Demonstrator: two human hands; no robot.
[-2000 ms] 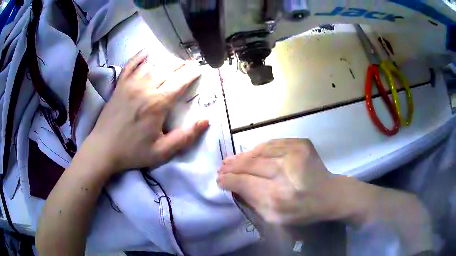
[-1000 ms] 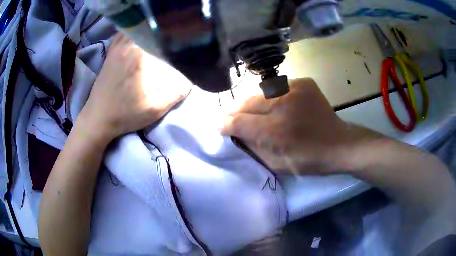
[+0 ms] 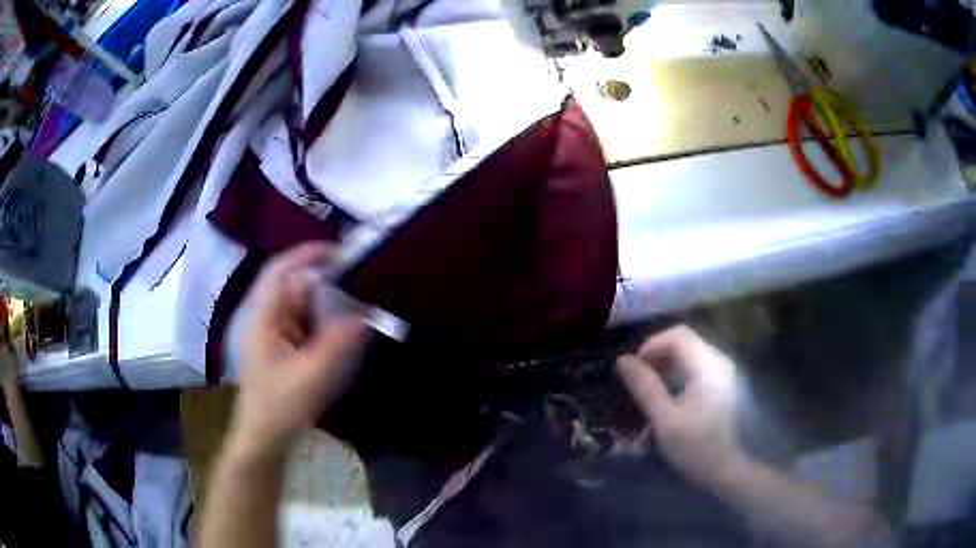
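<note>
The maroon garment panel [image 3: 482,236] lies maroon face up at the table's front edge and hangs over it. Its pale edge runs up from my left hand to a point near the needle area. My left hand [image 3: 300,343] is blurred and pinches the panel's left edge; a small white strip [image 3: 385,321] shows at its fingertips. My right hand [image 3: 685,396] is blurred, with curled fingers close to the panel's lower right edge, in front of the table. Whether it grips anything cannot be told.
Pale garment pieces with dark seams [image 3: 203,139] are heaped on the left. Scissors with red and yellow handles [image 3: 829,139] lie on the machine bed at right. The machine's needle parts [image 3: 589,27] are at the top. Part of another person's arm [image 3: 19,407] shows at far left.
The pale side under my hands is replaced by the maroon face. Both hands have left the needle area and moved down towards the lap. The view has shifted, showing more lap and less machine.
</note>
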